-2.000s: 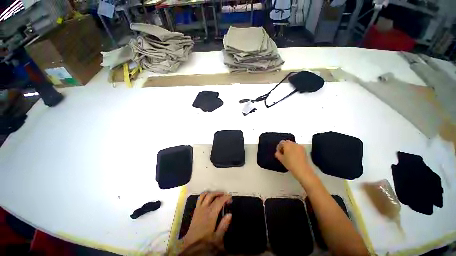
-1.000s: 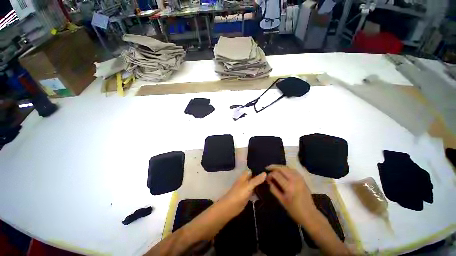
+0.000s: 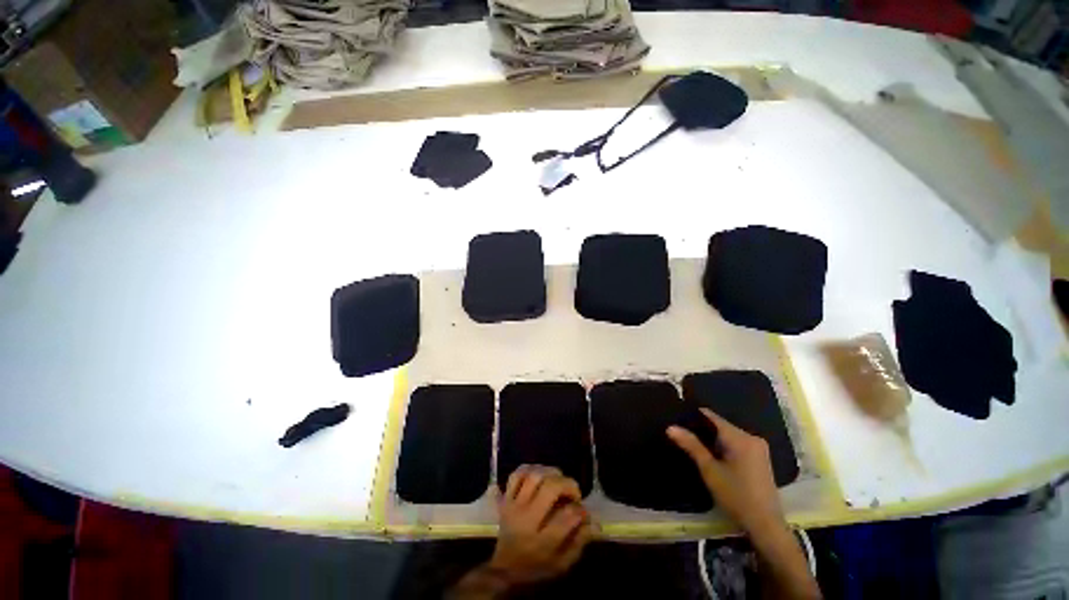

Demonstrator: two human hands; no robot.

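Four black panels lie side by side on the gluing board (image 3: 551, 342): first (image 3: 446, 443), second (image 3: 544, 428), third (image 3: 639, 440) and fourth (image 3: 750, 410). My left hand (image 3: 542, 522) is curled at the near edge of the second panel; whether it grips anything is hidden. My right hand (image 3: 736, 469) has thumb and fingers around the right edge of the third panel and overlaps the fourth. Behind them stand four panel stacks (image 3: 375, 325), (image 3: 505, 275), (image 3: 622, 278), (image 3: 765, 279). The glue bottle (image 3: 870, 377) lies at right.
Small black strip (image 3: 314, 424) at left; black irregular pieces (image 3: 955, 343) at right. Further back are small black pieces (image 3: 451, 159), a black pouch with strap (image 3: 703, 101), and beige-grey fabric stacks (image 3: 322, 41), (image 3: 565, 35). A white bucket (image 3: 706, 563) stands below the near edge.
The view has tilted down. Both hands have moved from the third stack's near edge to the front row and come apart. The front row now shows nearly whole.
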